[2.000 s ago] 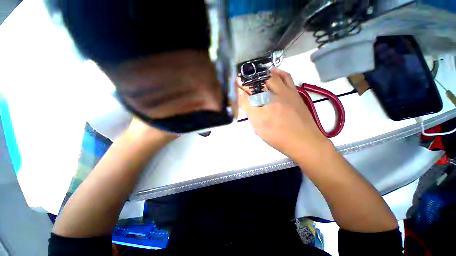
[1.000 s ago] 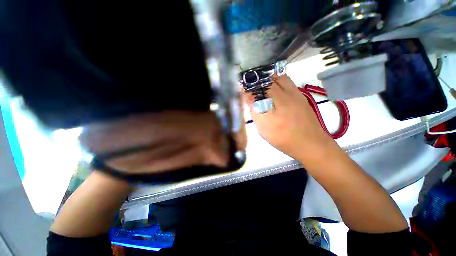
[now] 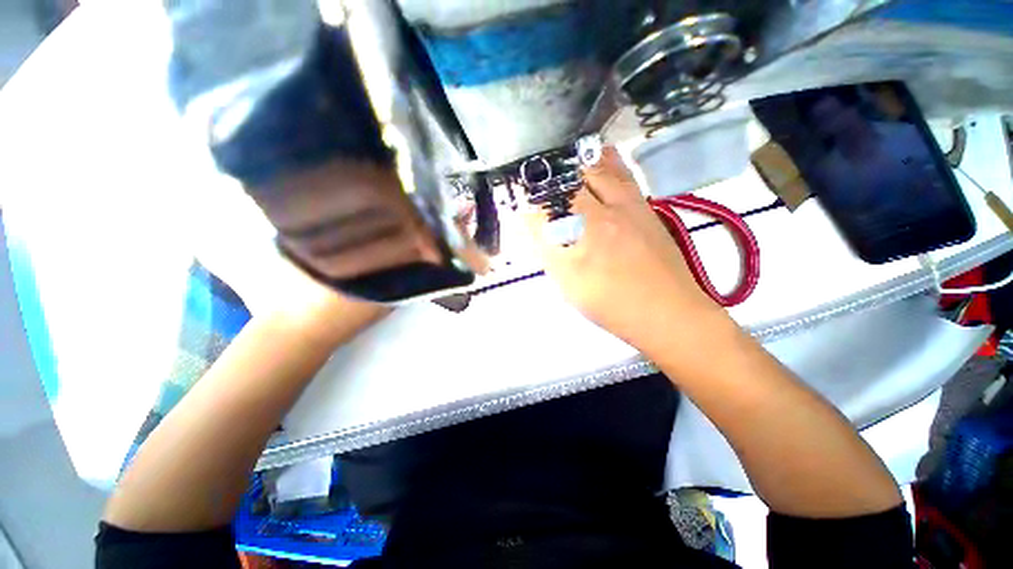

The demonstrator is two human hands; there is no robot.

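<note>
The sewing machine head (image 3: 511, 67) hangs over the white table. Its shiny dark cover (image 3: 344, 200) is close to the camera. My right hand (image 3: 611, 250) is at the presser foot (image 3: 555, 195), its fingertips partly behind the metal parts; whether it holds anything cannot be seen. My left forearm reaches up from the lower left, and my left hand (image 3: 322, 306) is mostly hidden behind the cover. White fabric (image 3: 100, 222) spreads at the left, with plaid fabric (image 3: 211, 322) below it.
Red scissor handles (image 3: 733, 250) lie right of my right hand. A black smartphone (image 3: 878, 172) lies at the right beside a brown tab (image 3: 781, 175) and a white cable (image 3: 944, 283). A blue basket (image 3: 300, 533) is below the table at the left. White fabric (image 3: 866, 356) hangs below the right edge.
The shiny cover and machine head have shifted in the picture, uncovering more of the needle area and table at the left. My right hand stays by the presser foot.
</note>
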